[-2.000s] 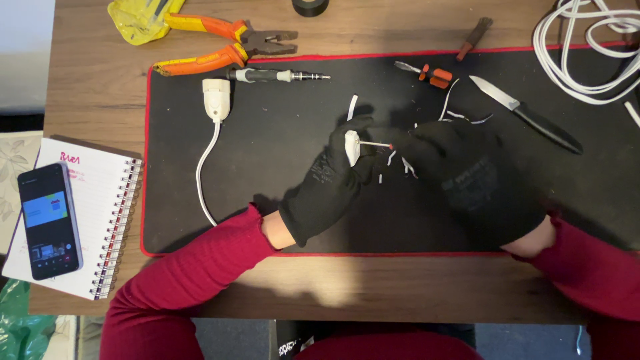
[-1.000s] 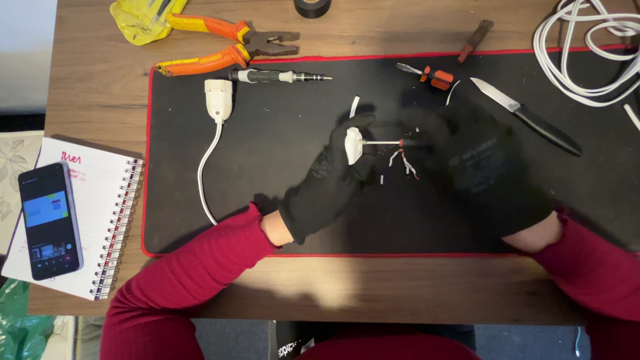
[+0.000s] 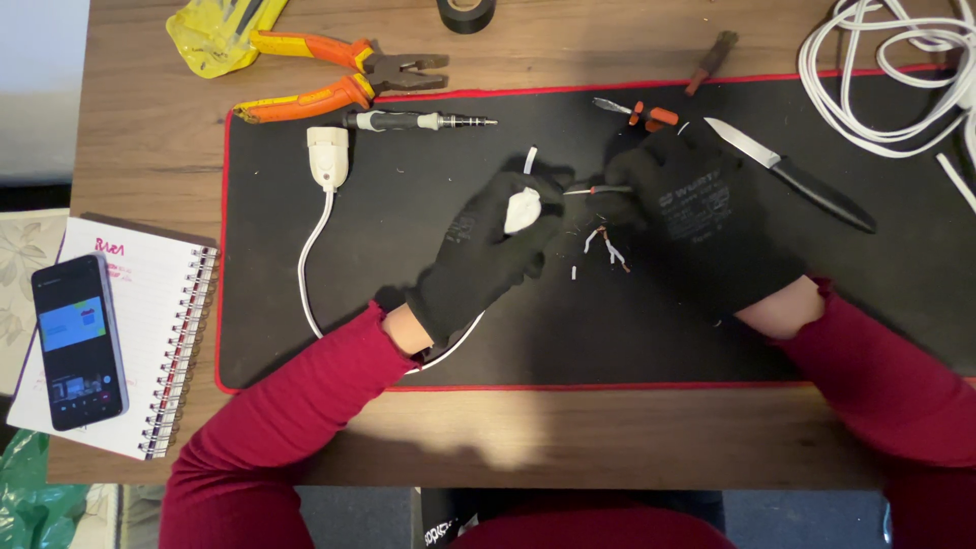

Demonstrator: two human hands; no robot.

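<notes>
Black work gloves cover both hands. My left hand (image 3: 496, 232) is closed around a small white plastic piece (image 3: 523, 210), perhaps an electrical fitting; a white cable runs out below the wrist. My right hand (image 3: 686, 206) grips a thin screwdriver (image 3: 602, 190), its bare shaft pointing left toward the left fingertips. Whether its tip touches anything is hidden. Stripped wire scraps (image 3: 608, 248) lie on the black mat between the hands, and a short white sleeve piece (image 3: 531, 160) lies above the left fingers. A white socket connector (image 3: 329, 158) on its cable rests left of the hands.
Combination pliers (image 3: 328, 76), a bit screwdriver (image 3: 412, 120) and black tape (image 3: 467, 11) lie beyond. A small orange-handled screwdriver (image 3: 648, 116), a knife (image 3: 808, 185) and coiled white cable (image 3: 846, 114) are at right. A phone (image 3: 80, 343) rests on a spiral notebook (image 3: 168, 328) at left.
The screwdriver shaft, earlier reaching the white piece, now stands apart from it, to its upper right. The right hand has moved up slightly, and the wire scraps show more fully.
</notes>
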